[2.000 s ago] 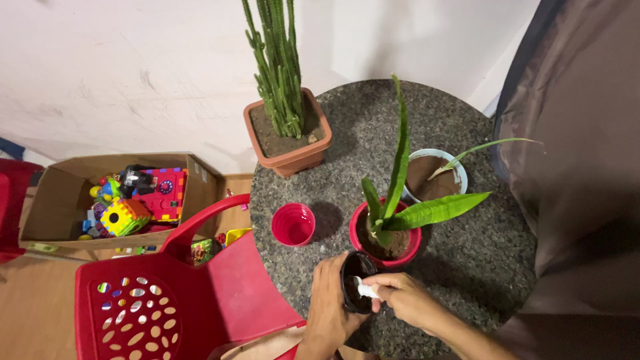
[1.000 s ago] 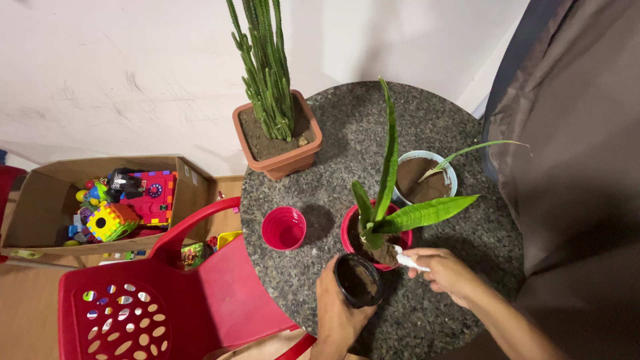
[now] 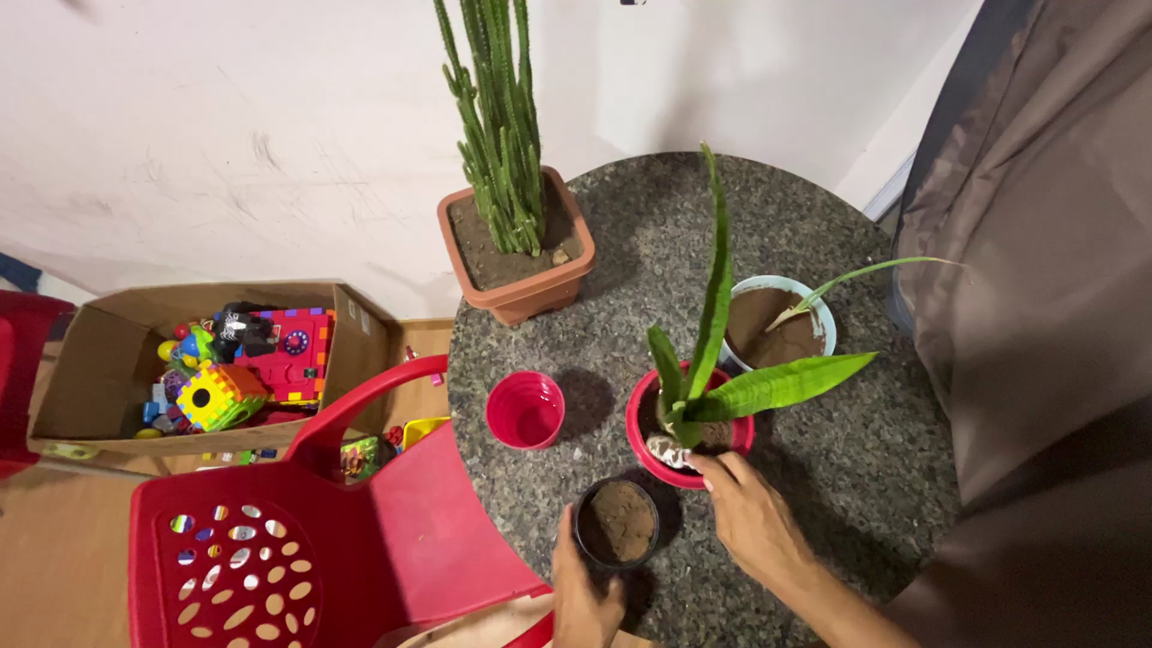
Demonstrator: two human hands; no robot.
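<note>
My left hand (image 3: 583, 585) grips the side of a small black pot of soil (image 3: 619, 522) near the front edge of the round granite table. In my right hand (image 3: 742, 504) is the end of a small white scoop (image 3: 669, 452), its soil-smeared bowl inside the red pot (image 3: 743, 438), at the base of the snake plant (image 3: 711, 360). Left of that pot stands a red plastic cup (image 3: 525, 410). Behind it is a light blue pot of soil (image 3: 825, 335) with one thin, drooping leaf.
A cactus in a square terracotta-coloured pot (image 3: 535, 297) stands at the table's back left. A red plastic chair (image 3: 360, 522) touches the table's left side, with a cardboard box of toys (image 3: 90, 378) beyond. Brown fabric (image 3: 1035, 270) hangs at the right.
My right hand has moved with the scoop from the black pot to the red pot. The black pot, tilted earlier in my left hand, now shows its soil facing up.
</note>
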